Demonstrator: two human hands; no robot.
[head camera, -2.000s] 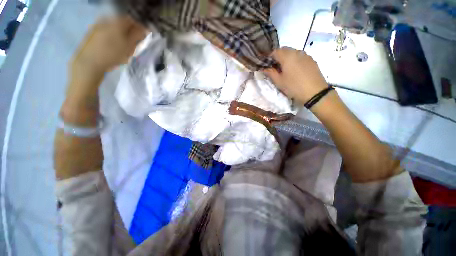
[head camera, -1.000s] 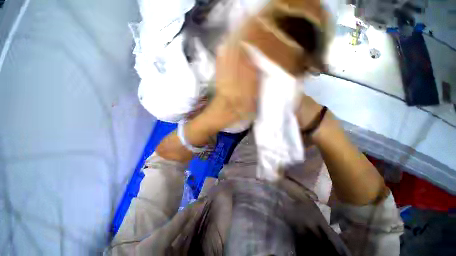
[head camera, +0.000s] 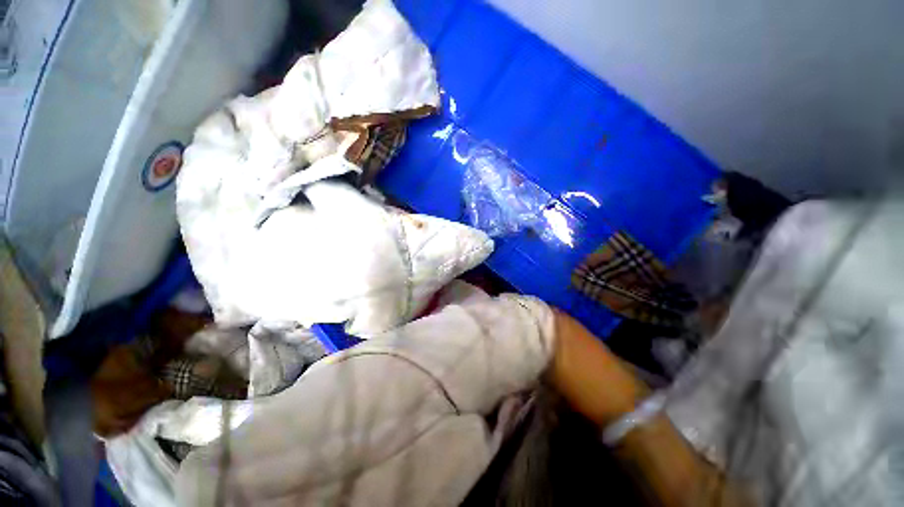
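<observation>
White padded fabric (head camera: 297, 257) lies crumpled over the left part of a blue crate or bag (head camera: 555, 99), with a brown edge and a bit of checked lining showing near its top. My left hand (head camera: 699, 480), beyond a white wristband, is blurred and cut off by the bottom edge at the lower right. Its fingers and anything in them are hidden. My right hand is out of the picture.
A white plastic tub (head camera: 119, 188) with a round sticker stands at the left. Clear plastic (head camera: 510, 203) and a checked piece (head camera: 629, 272) lie on the blue surface. Pale fabric (head camera: 823, 347) fills the right side. Brown and checked pieces (head camera: 183, 371) lie lower left.
The view has swung away from the sewing machine to the tub and blue crate or bag. My right hand has left the picture; my left hand is now at the lower right edge.
</observation>
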